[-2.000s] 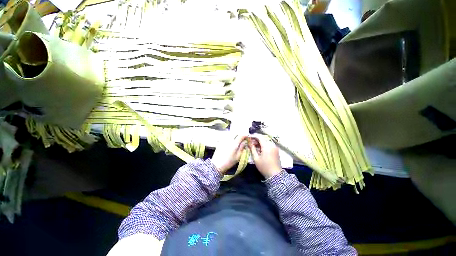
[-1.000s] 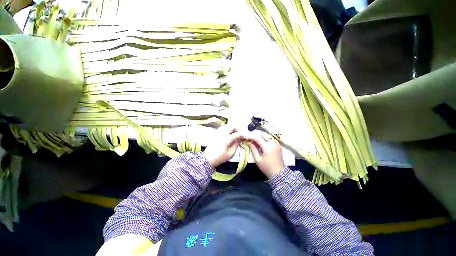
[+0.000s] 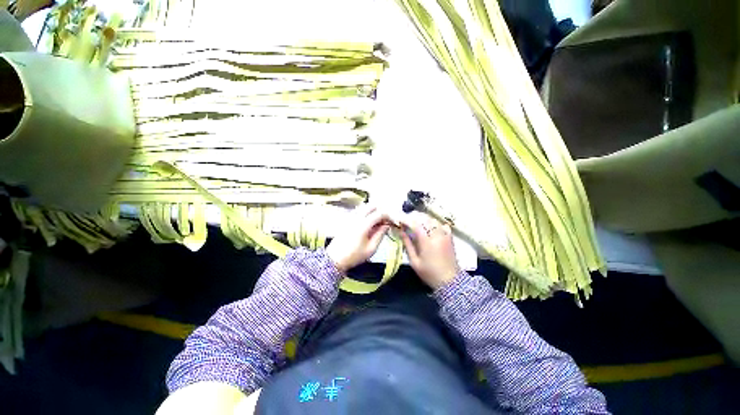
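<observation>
A long yellow-tan strap [image 3: 380, 284] loops below my hands, and its other part runs up to the left over the table edge. My left hand [image 3: 355, 240] and my right hand [image 3: 432, 251] meet at the table's front edge and pinch the strap's end between the fingertips. The fingers hide most of the end. A tool with a dark head and a thin light handle, perhaps a hammer [image 3: 417, 202], lies on the white board [image 3: 430, 138] just beyond my right hand, its handle pointing down to the right.
A row of straps [image 3: 243, 105] lies sideways at left, some hanging over the front edge. A loose strap bundle [image 3: 527, 162] lies lengthwise at right. Olive-tan bag bodies stand at far left [image 3: 73, 130] and at right [image 3: 649, 178]. A dark heap [image 3: 531, 32] lies behind the bundle.
Over the two seconds the camera view has shifted, so the table things sit a little further left and up. Both hands stay together on the strap end, with small finger movements.
</observation>
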